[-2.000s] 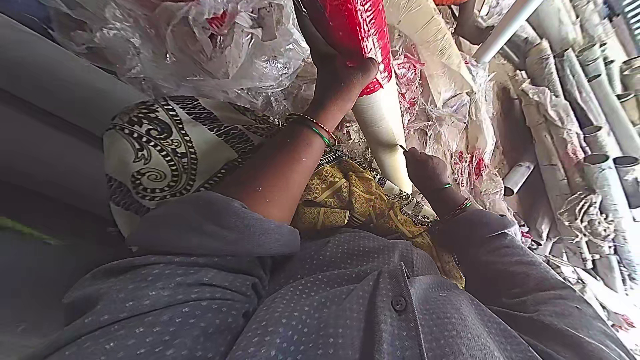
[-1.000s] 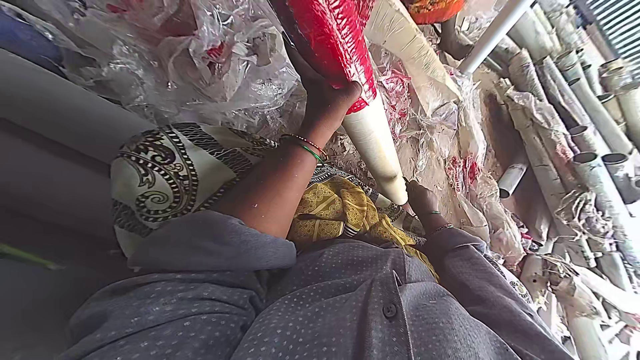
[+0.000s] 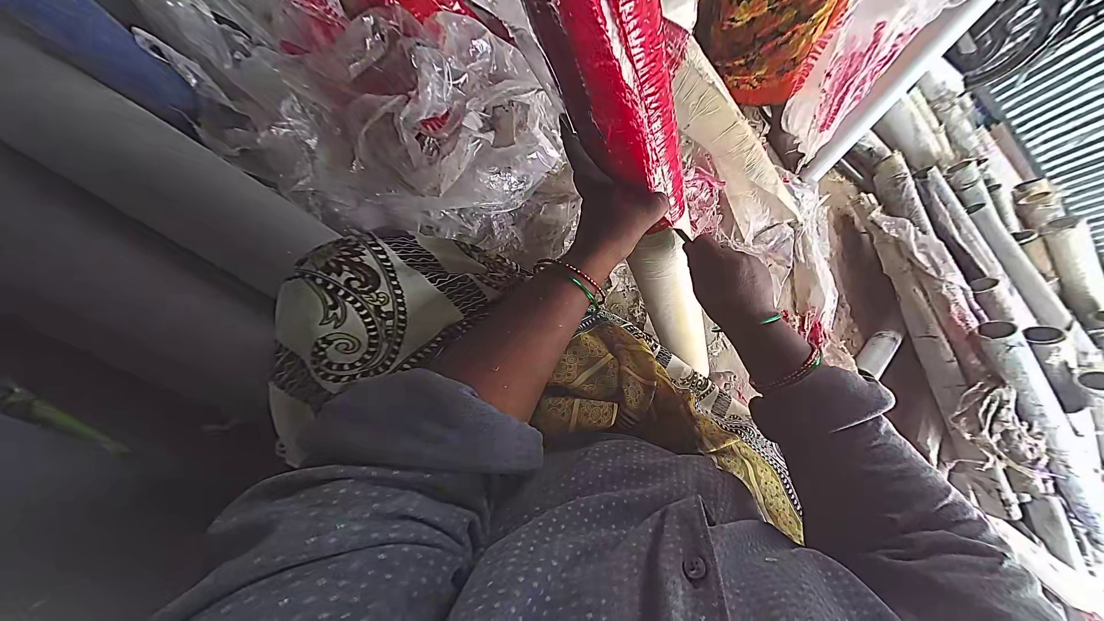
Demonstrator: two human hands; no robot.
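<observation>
A roll wrapped in glossy red plastic film (image 3: 634, 95) comes down from the top, with a pale cream section (image 3: 668, 293) below it. My left hand (image 3: 617, 203) grips the red wrap near its lower edge, the fingers partly hidden behind it. Close to that edge, at the right, my right hand (image 3: 729, 276) is closed around a small thin dark object, whose tip points at the end of the red wrap. What this object is cannot be told.
Crumpled clear plastic film (image 3: 423, 112) lies at the upper left. Long pale tubes (image 3: 1018, 362) are stacked at the right, and a white pole (image 3: 897, 86) slants at the upper right. An orange patterned cloth (image 3: 768, 43) is at the top. Large grey rolls (image 3: 155, 181) stretch along the left.
My right hand has moved up from the lower end of the pale section to the lower edge of the red wrap. My left hand still holds the wrap.
</observation>
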